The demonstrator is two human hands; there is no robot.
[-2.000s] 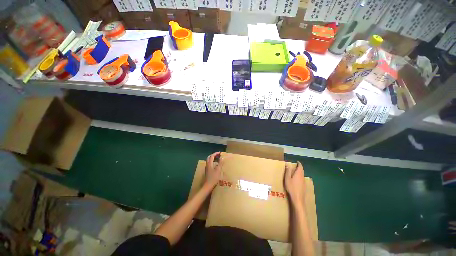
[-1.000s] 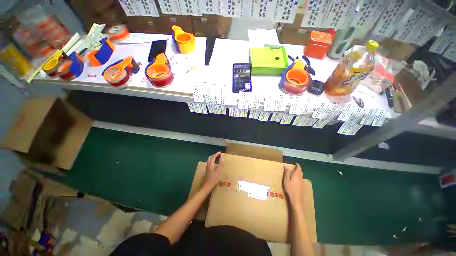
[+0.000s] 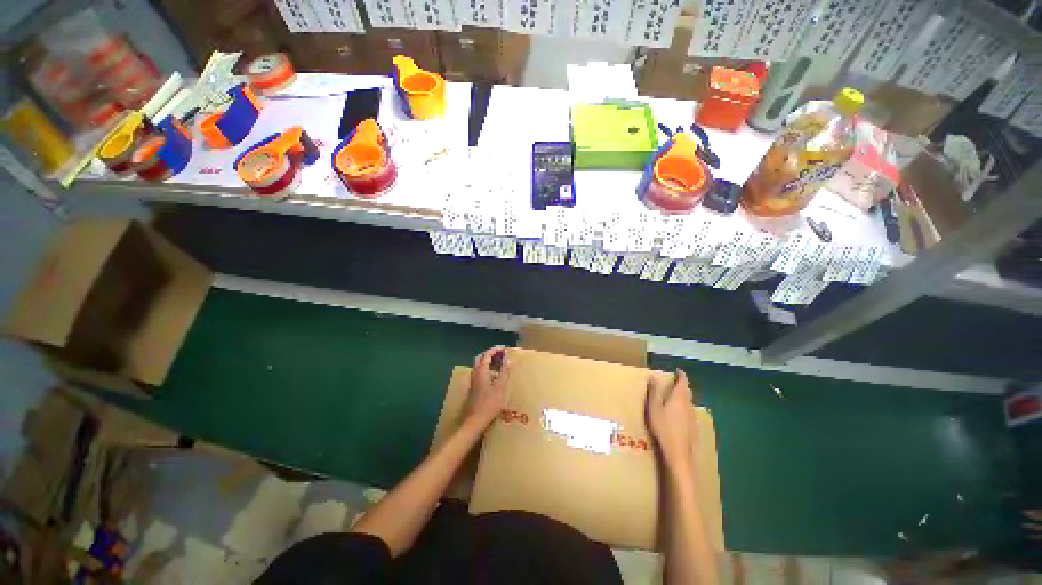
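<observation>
A brown shipping carton (image 3: 566,491) with red print and a white label lies in front of me on the green bench, its flaps out at the back and both sides. My left hand (image 3: 489,389) holds its far left edge, with something small and dark at the fingertips that I cannot make out. My right hand (image 3: 671,411) holds its far right edge. Both hands are bare. My body hides the carton's near edge.
Behind the green bench (image 3: 331,377) is a white shelf with several tape dispensers (image 3: 366,160), a smartphone (image 3: 553,177), a green tray (image 3: 614,135) and an amber bottle (image 3: 800,166). Label strips hang from its edge. An open carton (image 3: 103,297) stands at left.
</observation>
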